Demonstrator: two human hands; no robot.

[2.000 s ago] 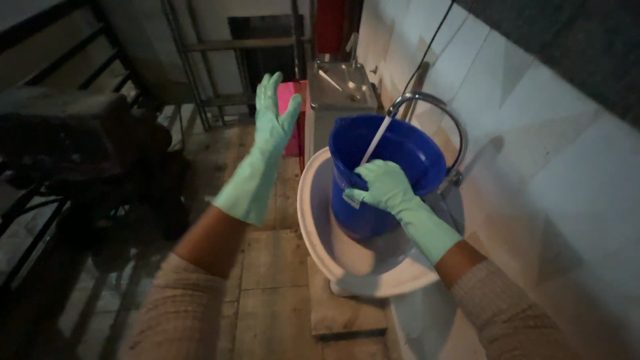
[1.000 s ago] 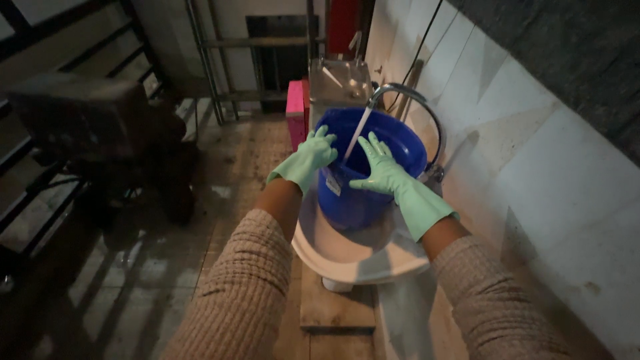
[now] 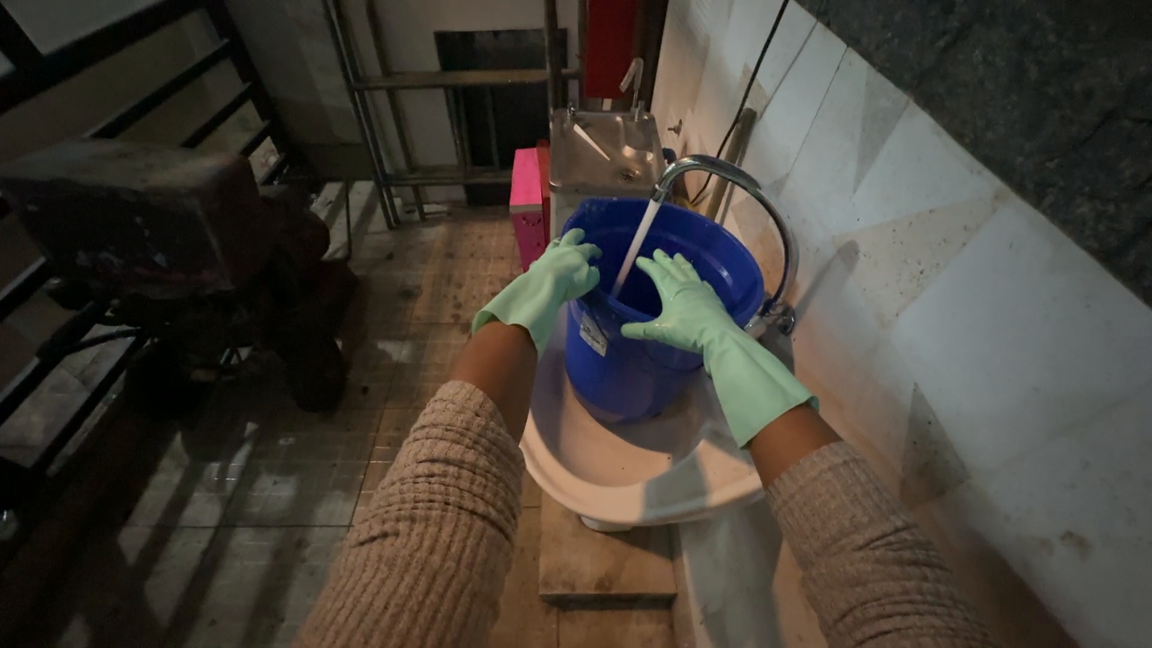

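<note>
A blue plastic bucket [image 3: 630, 373] stands in a white washbasin [image 3: 576, 477], and water runs into it from a curved chrome tap [image 3: 720, 166]. My left hand [image 3: 558, 274], in a pale green rubber glove, is at the bucket's left rim with its fingers curled over it; whether it grips the rim cannot be told. My right hand [image 3: 679, 306], gloved alike, is spread at the near right rim, thumb outside and fingers over the opening. The water's level inside the bucket is hidden.
Beyond the basin is a steel sink [image 3: 603, 153], with a pink box [image 3: 529, 202] beside it. A tiled wall [image 3: 972, 261] runs along the right. Dark machinery [image 3: 135, 216] stands at the left by a metal railing [image 3: 211, 58].
My left hand, raised open left of the bucket two seconds ago, has come down to the bucket's left rim. My right hand has shifted from the bucket's near side towards its right rim.
</note>
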